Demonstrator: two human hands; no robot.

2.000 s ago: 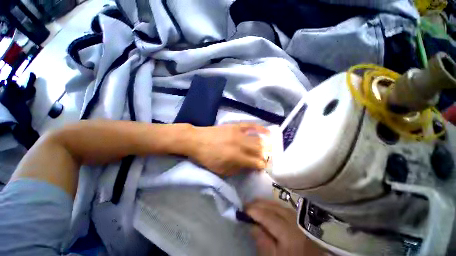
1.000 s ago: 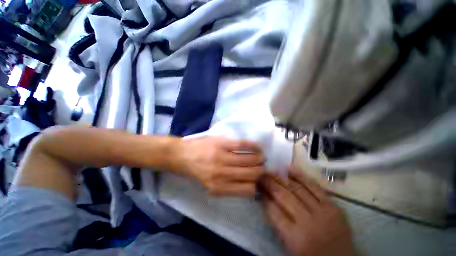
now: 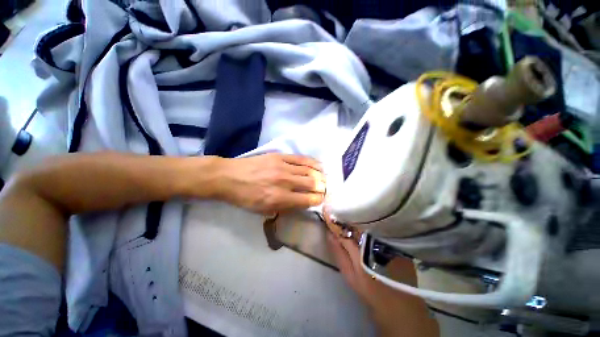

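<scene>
A light grey garment panel (image 3: 296,115) with dark navy trim lies bunched left of the sewing machine and runs up to its head. A navy flap (image 3: 235,105) lies on it. The white machine head (image 3: 388,158) hides the needle area. My left hand (image 3: 279,183) is on the cloth beside the head, fingers together at the lit spot; its fingertips are partly hidden. My right hand (image 3: 349,247) is below it, partly behind the head and white guard, with fingertips at the cloth edge. Whether it grips cloth is hidden.
A thread cone core (image 3: 506,95) with loose yellow thread (image 3: 442,108) stands on the machine. The pale machine table (image 3: 263,296) has printed ruler markings near its front edge. More grey-and-navy garments (image 3: 408,49) are heaped behind. A small black object (image 3: 22,141) lies at the far left.
The view has swung back so the machine head and thread cone show again. Cloth no longer covers the table's front part. My right hand has moved partly behind the head.
</scene>
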